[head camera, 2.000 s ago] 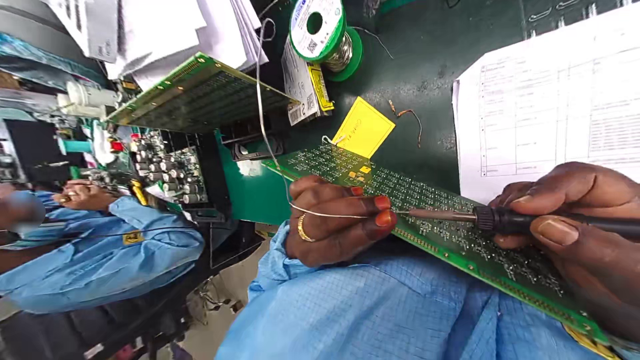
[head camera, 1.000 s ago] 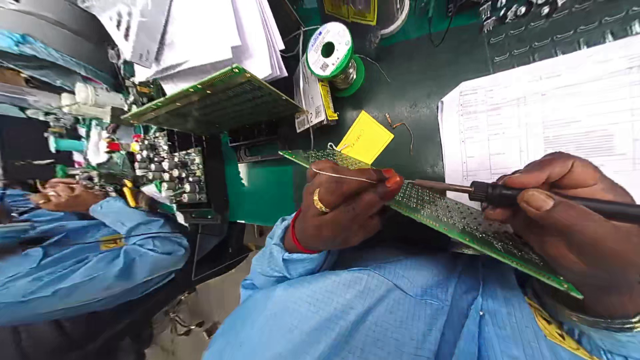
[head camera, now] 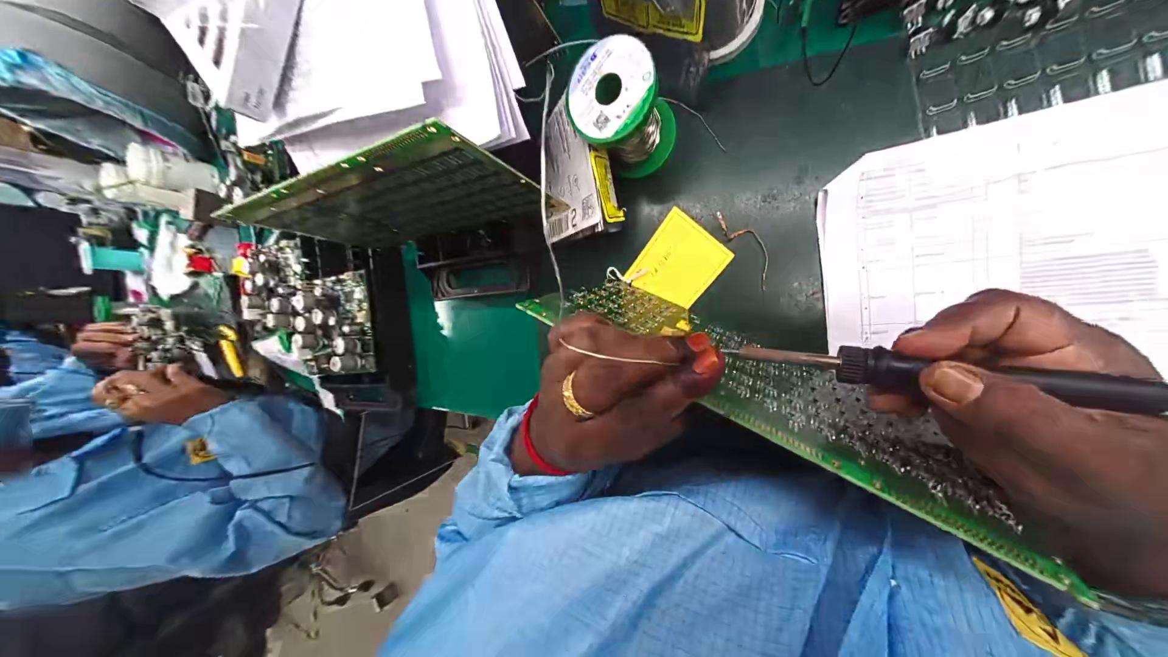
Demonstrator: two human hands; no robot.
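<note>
A green printed circuit board (head camera: 821, 429), solder side up, lies slanting below both hands. My left hand (head camera: 620, 388), with a gold ring and a red wrist thread, pinches solder wire (head camera: 620, 357) between thumb and finger over the board. The wire runs up toward a solder spool (head camera: 613, 96). From the right, my right hand (head camera: 1013, 383) grips the black handle of a soldering iron (head camera: 890, 367). The iron's metal shaft points left to the left fingertips, which hide its tip. A yellow tag (head camera: 680, 257) rests at the board's upper edge.
A second circuit board (head camera: 392, 196) stands tilted at upper left, before stacked papers (head camera: 365, 73). Printed sheets (head camera: 995, 219) lie at right. A short copper-coloured wire (head camera: 753, 242) is beside the tag. At far left, a co-worker's hands (head camera: 160, 394) are near a board with capacitors (head camera: 315, 315).
Both hands keep the solder wire and the iron over the board. The view has shifted somewhat. Nothing has plainly been taken up or let go.
</note>
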